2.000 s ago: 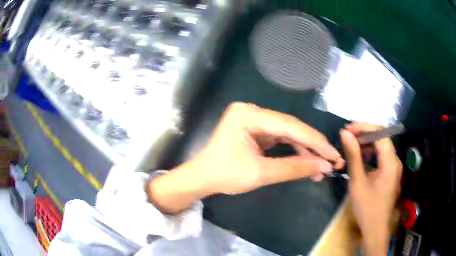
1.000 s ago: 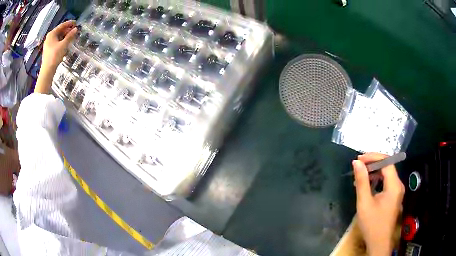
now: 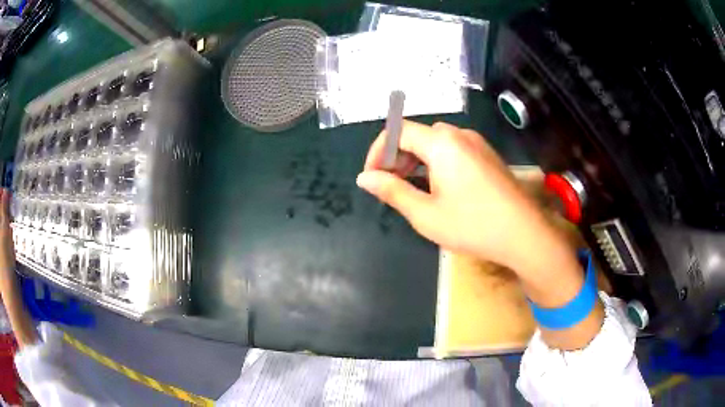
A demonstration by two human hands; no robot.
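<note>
My right hand (image 3: 445,187), with a blue band at the wrist, holds grey metal tweezers (image 3: 393,131) over the green mat, their blunt end up; their tips are hidden by the fingers. My left forearm (image 3: 12,278) shows at the far left edge; the left hand itself cannot be made out there. A stacked clear blister tray (image 3: 163,191) stands at the left, its pockets holding black modules (image 3: 119,179). Small black bits (image 3: 322,195) lie scattered on the mat, left of my right hand.
A round perforated grey disc (image 3: 274,75) lies at the back, touching clear bags with white sheets (image 3: 358,75). A tan board (image 3: 485,306) lies under my right forearm. A black control box (image 3: 588,103) with green and red buttons stands right. Grey floor shows below.
The view has swung right, so tray, disc and bags appear further left. My left hand, at the tray's far corner a second ago, is no longer discernible. My right hand still holds the tweezers.
</note>
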